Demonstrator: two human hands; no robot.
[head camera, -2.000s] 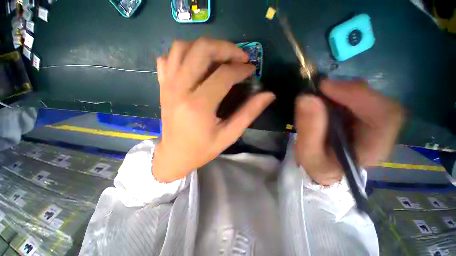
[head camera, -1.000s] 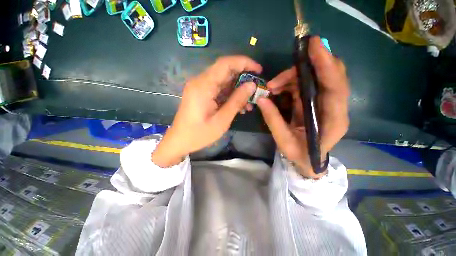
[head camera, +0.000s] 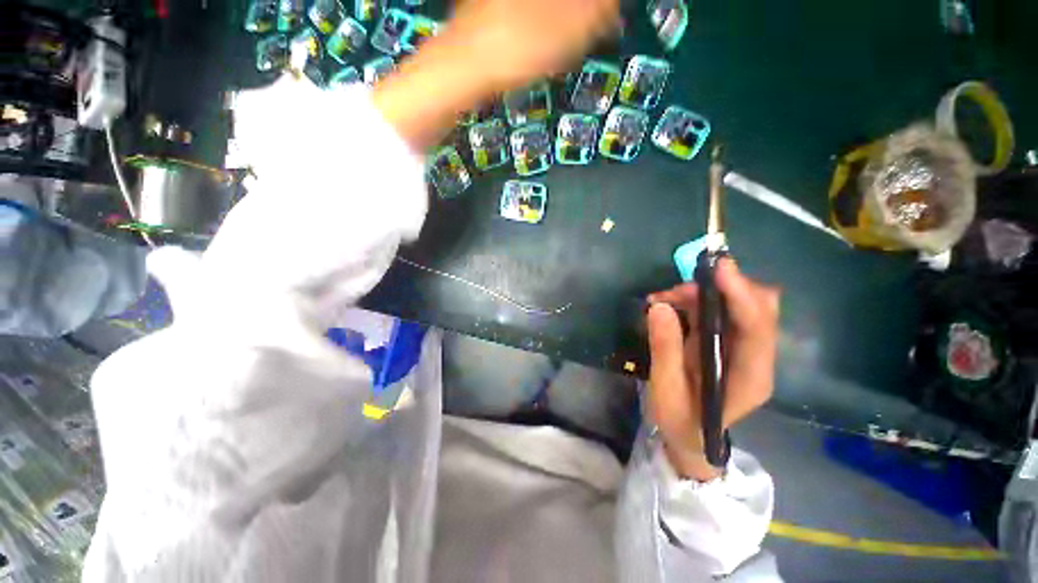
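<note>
My right hand (head camera: 723, 353) holds the soldering iron (head camera: 713, 342) upright in view, its black handle against the palm and its metal tip pointing away from me. My left hand (head camera: 529, 34) is stretched far forward at the top edge, blurred and partly cut off; what its fingers do is not clear. Rows of turquoise open housings (head camera: 578, 138) with silver and yellow-green insides lie below and beside it. One open housing (head camera: 524, 202) lies nearer me. A turquoise housing or cover (head camera: 689, 259) is mostly hidden behind the iron and right hand.
Solder wire (head camera: 489, 294) lies across the mat. A solder spool (head camera: 171, 196) stands at left. A small yellow piece (head camera: 608, 226) lies mid-mat. A pale long tool (head camera: 785, 206), a container in a yellow holder (head camera: 911, 188) and a tape roll (head camera: 977, 123) are at right.
My left hand has left the small housing it held near me and reached far forward. My right hand has moved off it too, still holding the iron. The view has shifted, showing more housings.
</note>
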